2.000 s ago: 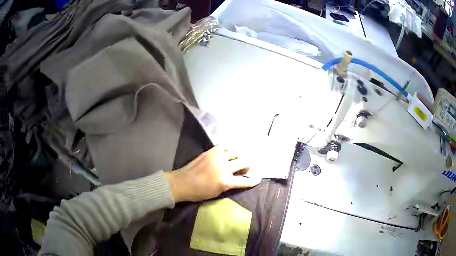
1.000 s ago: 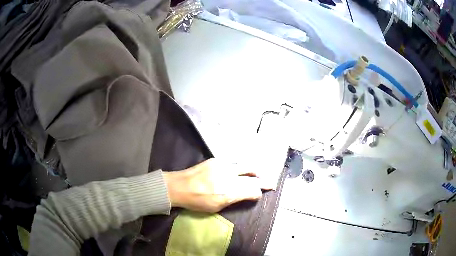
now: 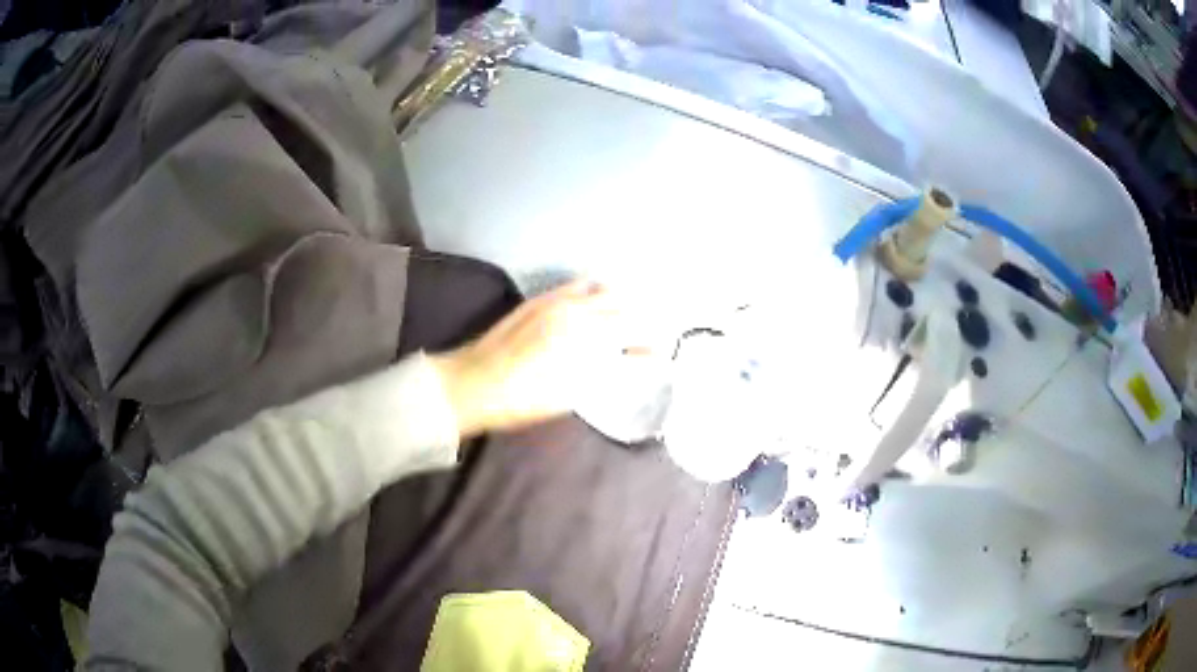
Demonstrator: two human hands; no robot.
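Observation:
The dark brown panel [image 3: 565, 525] lies flat on the machine bed, with stitch lines along its right edge by the round metal plate [image 3: 761, 487]. A yellow pocket-shaped piece [image 3: 505, 637] lies on it at the bottom edge. Taupe-grey cloth [image 3: 197, 289] is heaped at left. My left hand [image 3: 525, 361] is over the panel's upper edge, blurred, its fingertips lost in the glare; its grip is unclear. Pale rounded patches beside its fingers are too bright to identify. My right hand is not seen. The needle area is hidden by glare.
The white sewing machine head [image 3: 998, 460] fills the right, with a blue hose [image 3: 1037, 243] and a cream fitting [image 3: 919, 236] on top. An orange-handled tool [image 3: 1150, 646] is at the lower right. Clear plastic wrap [image 3: 466, 59] lies at the back left, and white sheeting [image 3: 735, 79] behind the bed.
My left hand has moved up and away from the stitched edge, showing more of the brown panel. The yellow piece sits lower in view. Pale rounded patches now show near the fingers.

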